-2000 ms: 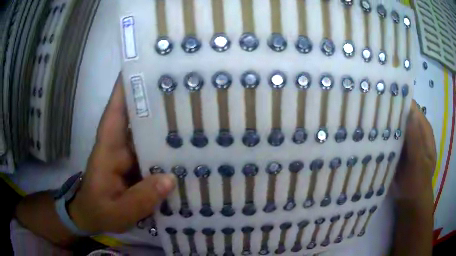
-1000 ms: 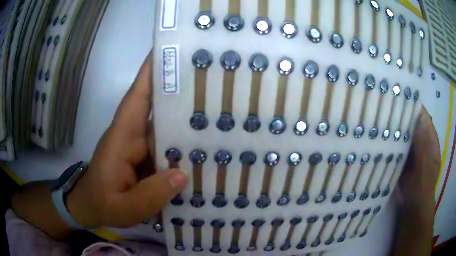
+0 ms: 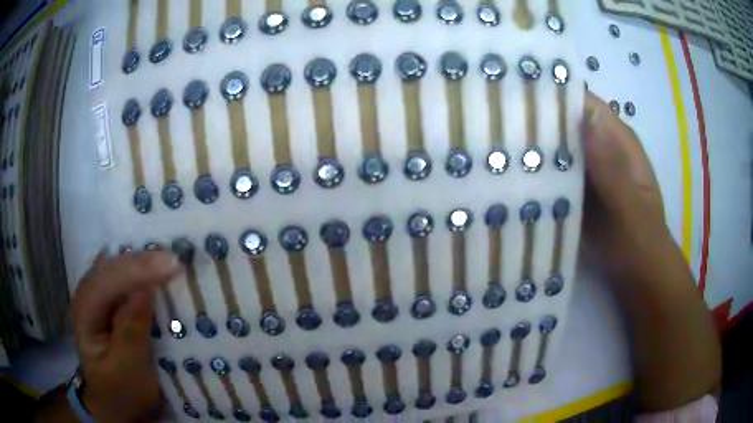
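Note:
A white parts tray [image 3: 330,202] fills the middle of the view, held up and tilted towards me. It has several rows of round silver metal parts [image 3: 364,68] joined in pairs by tan slots [image 3: 324,120]. Two small labels [image 3: 98,58] sit near its upper left edge. My left hand [image 3: 124,314] holds the tray's lower left edge, its fingers over the front face. My right hand [image 3: 619,165] is at the right edge, its fingers partly hidden by the tray. One upper right slot has no metal part at its lower end.
Stacked trays [image 3: 37,190] stand at the far left. Slotted pale boards [image 3: 702,25] lie at the top right. Several loose metal parts [image 3: 613,30] lie on the white table right of the tray. Yellow [image 3: 679,149] and red tape lines cross the table at right.
The tray has moved left and turned so its right side faces me more. My left hand has moved left, with more fingers over the face. More loose parts show at right.

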